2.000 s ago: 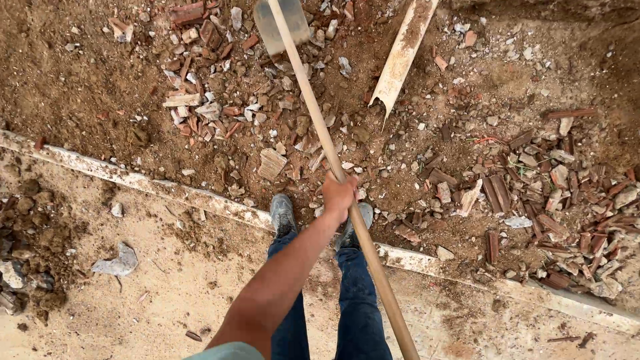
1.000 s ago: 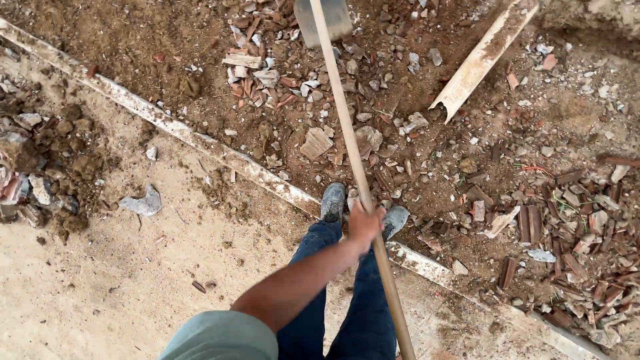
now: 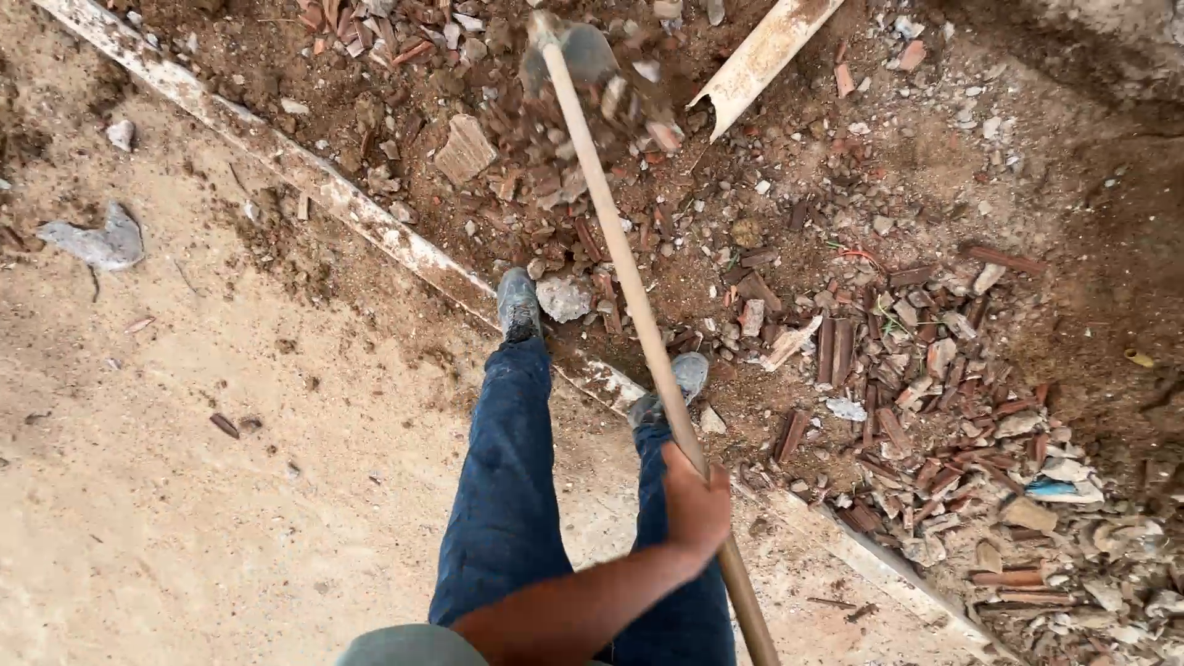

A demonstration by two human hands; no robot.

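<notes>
My left hand [image 3: 698, 504] is closed around the long wooden handle [image 3: 624, 264] of a hoe, in front of my right leg. The handle slants from the bottom edge up to the top middle, where the broad metal hoe blade [image 3: 587, 55] rests among soil and broken rubble. Blurred fragments lie just below and right of the blade. A flat ribbed tile shard [image 3: 465, 150] lies left of the handle. My right hand is out of frame; the handle's lower end is cut off by the bottom edge.
A narrow whitish kerb strip [image 3: 314, 180] crosses diagonally under my shoes. A long pale channel-shaped piece [image 3: 763, 60] lies at the top. Broken brick and tile pieces [image 3: 888, 370] heap at the right. A grey chunk [image 3: 564, 299] sits between my shoes; a grey fragment [image 3: 102, 239] lies far left.
My feet have moved farther apart, and the grey chunk now shows between them. Fragments by the hoe blade are now blurred with motion. The left hand keeps its hold on the handle. The view has shifted.
</notes>
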